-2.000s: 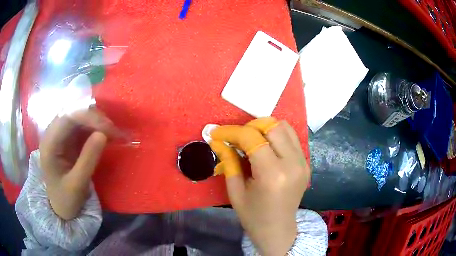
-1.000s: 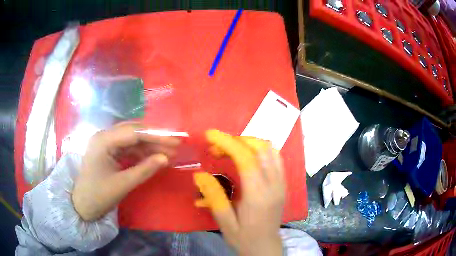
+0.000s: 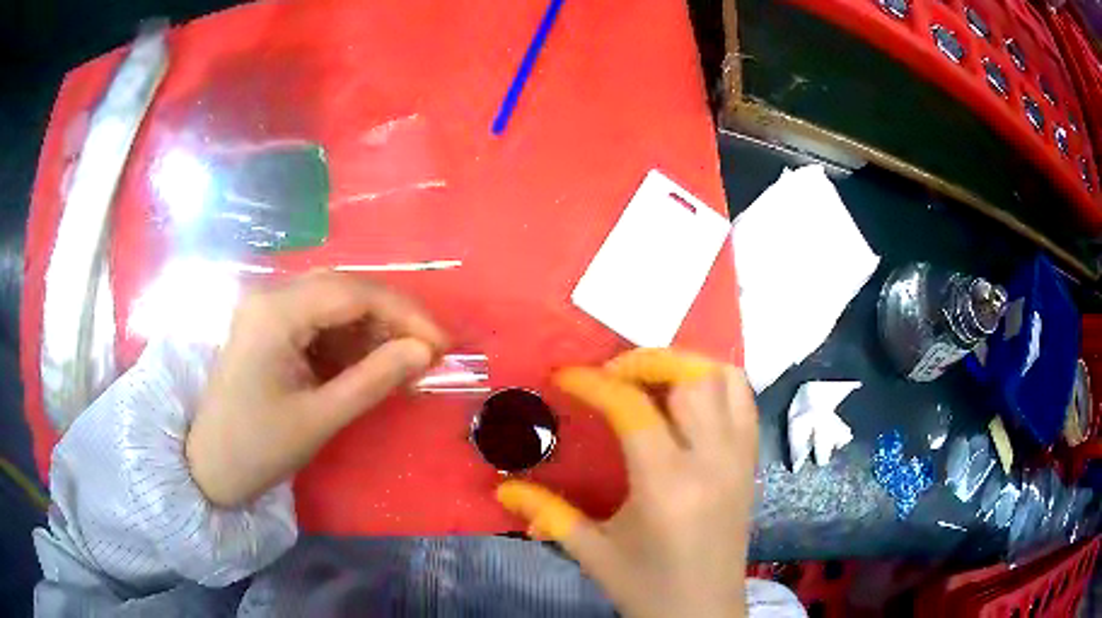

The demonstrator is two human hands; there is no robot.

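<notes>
A round dark watch head (image 3: 515,431) with a thin shiny rim lies on the red mat (image 3: 399,483) near its front edge. My left hand (image 3: 320,374) is left of it, thumb and fingertips pinched on a small clear film (image 3: 454,373), seen by its glare streaks, which reaches close to the watch head. My right hand (image 3: 659,465), with orange finger cots, is open on the right side of the watch head, thumb below it and fingers above right. It holds nothing visible. A white card (image 3: 653,260) with a slot lies behind my right hand.
A glossy clear sheet covers the mat's left part, over a green patch (image 3: 284,197). A blue strip (image 3: 528,66) lies at the back. At right are a paper tissue (image 3: 804,266), crumpled white wad (image 3: 822,423), glass bottle (image 3: 928,320), blue bits (image 3: 903,473) and a red watch tray (image 3: 924,60).
My left hand has come right, towards the watch head, with the film. The white pad has left my right fingertips; a white wad now lies on the bench. My right fingers have spread, uncovering the watch head.
</notes>
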